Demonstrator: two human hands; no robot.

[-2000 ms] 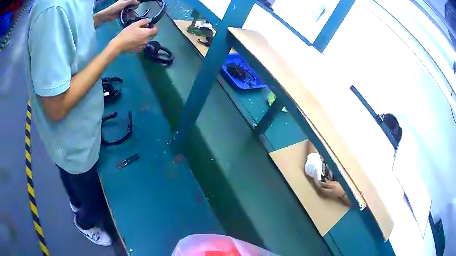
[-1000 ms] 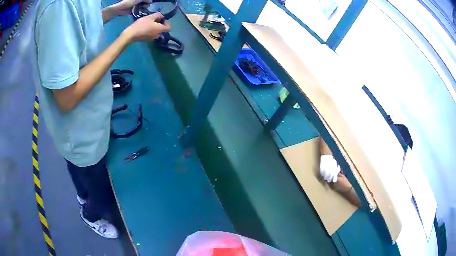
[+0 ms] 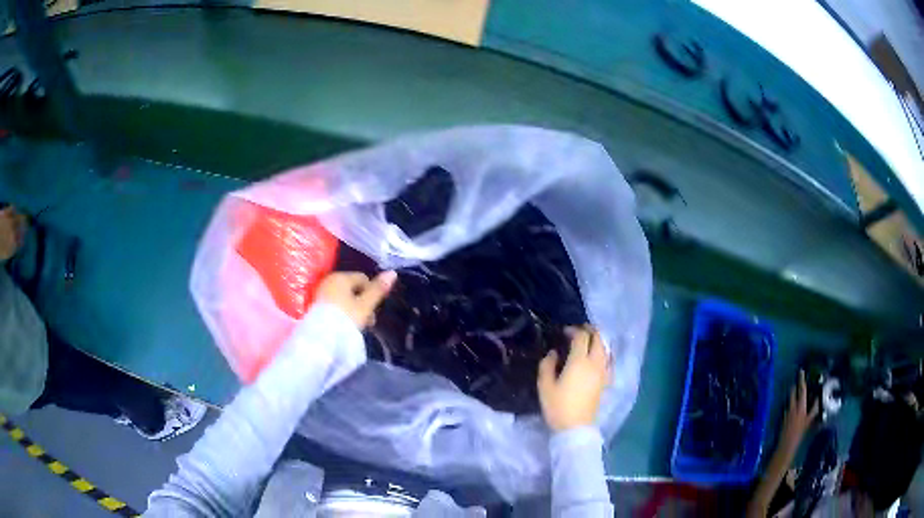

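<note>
A large cloudy plastic bag (image 3: 618,243) lies open-mouthed in front of me. Inside is a tangled heap of thin black curved parts (image 3: 476,314) with pale glints. A glossy red-orange packet (image 3: 289,258) is at the bag's left side. My left hand (image 3: 352,297) is inside the bag's mouth at the left of the heap, thumb and fingers close together. My right hand (image 3: 575,379) is at the right of the heap, fingers bent down near the bag's inner wall. Blur and dark parts hide whether either hand grips a piece.
A blue tray (image 3: 681,445) of black parts stands right of the bag. Black curved headband-like pieces (image 3: 657,184) lie on the conveyor and far bench. Another person's arm (image 3: 785,445) is at right. A person's hand (image 3: 12,231) shows at the left edge, beside a dark tool (image 3: 71,258).
The view has swung down and right from the neighbour's bench to the open bag. Both my hands, out of view before, now show in the bag.
</note>
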